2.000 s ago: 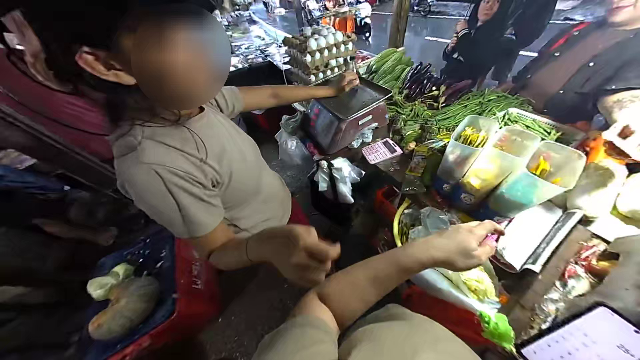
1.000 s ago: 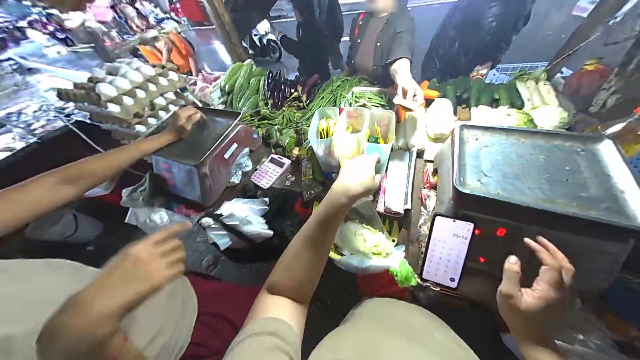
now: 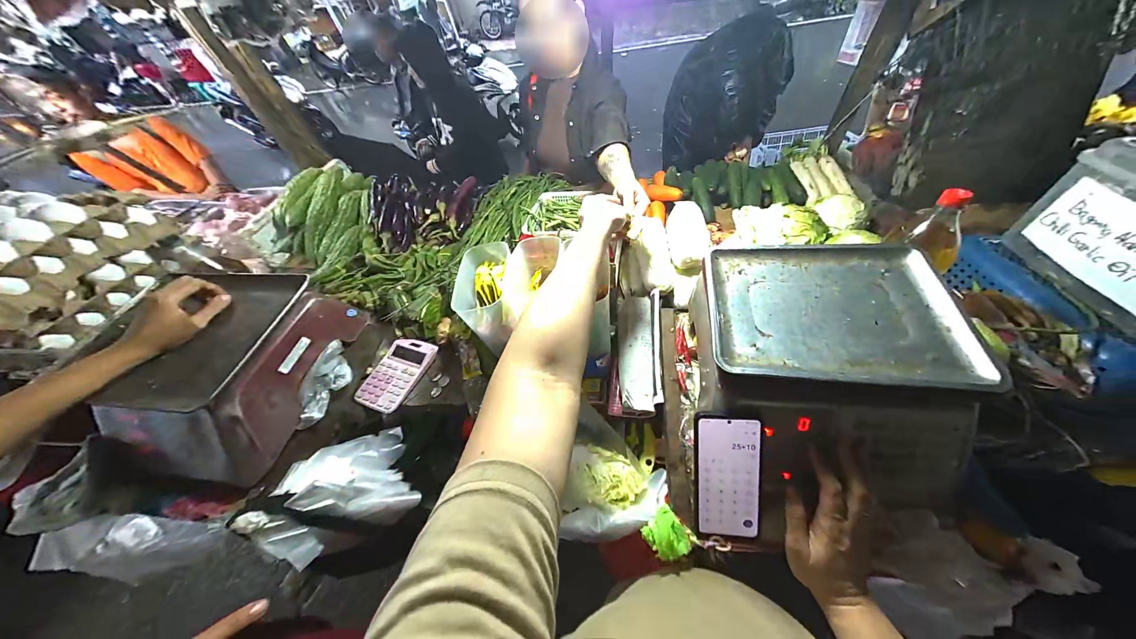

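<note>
My left hand is stretched out over the plastic containers, fingers curled, close to the hand of a person across the stall. Whether anything is between the two hands cannot be told. My right hand, fingers spread, is at the front panel of a digital scale with red lit digits and a bare metal tray. A phone showing a calculator leans upright against that panel, left of my right hand. Below my left forearm lies a plastic bag of pale green leafy vegetable.
At left, a co-worker's hand rests on a second scale, near egg trays and a pink calculator. Bitter gourds, eggplants, long beans, carrots and cabbages line the far side. Plastic bags lie nearer.
The view has swung right since the oldest frame. My left hand has reached farther forward, to the hand of the person opposite. My right hand has moved left against the scale's panel.
</note>
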